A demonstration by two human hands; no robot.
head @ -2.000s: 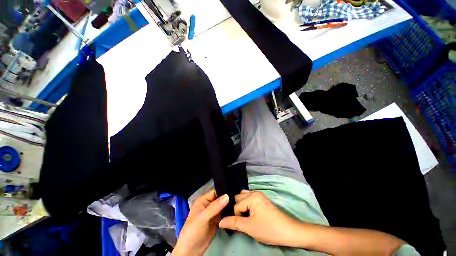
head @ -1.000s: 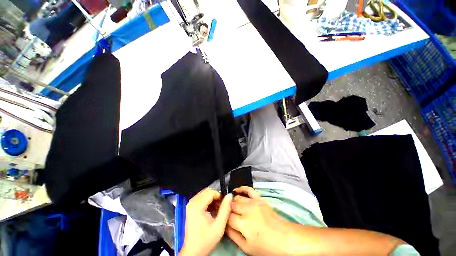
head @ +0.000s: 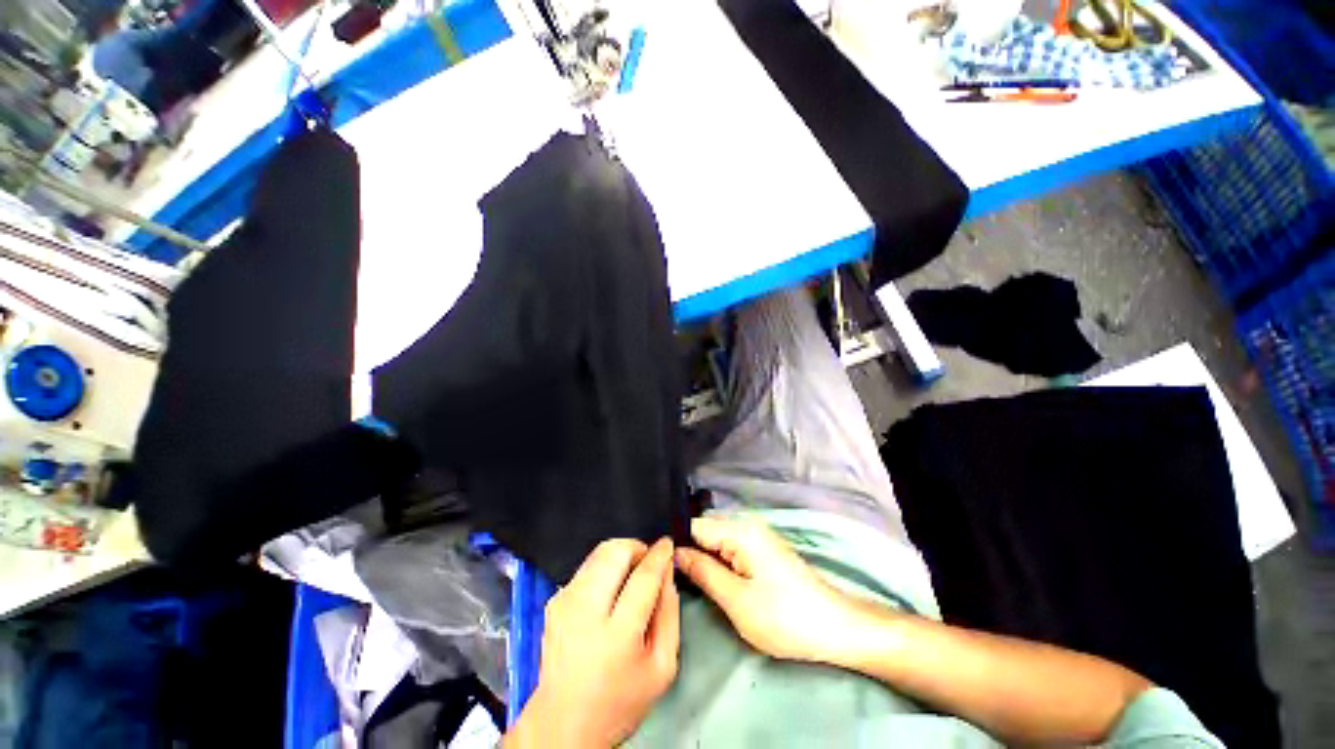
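A black cut panel (head: 542, 337) runs from under the sewing machine's needle area (head: 589, 66) over the table's front edge to my lap. My left hand (head: 615, 629) pinches the panel's lower edge between thumb and fingers. My right hand (head: 761, 585) pinches the same edge just to the right, fingertips almost touching the left ones. The cloth inside the fingertips is hidden.
Another black panel (head: 256, 351) hangs at the left. A black strip (head: 864, 132) crosses the white table (head: 732, 176). Pens, a checked cloth (head: 1010, 51) and yellow-handled scissors (head: 1120, 22) lie right. Stacked black pieces (head: 1076, 542) are lower right, blue baskets (head: 1230, 220) beyond. A scrap-filled blue basket (head: 303, 659) stands below.
Both hands have moved slightly up along the cloth edge. The separate narrow band seen earlier between needle and hands no longer stands out; the panel's edge is drawn together at the fingertips.
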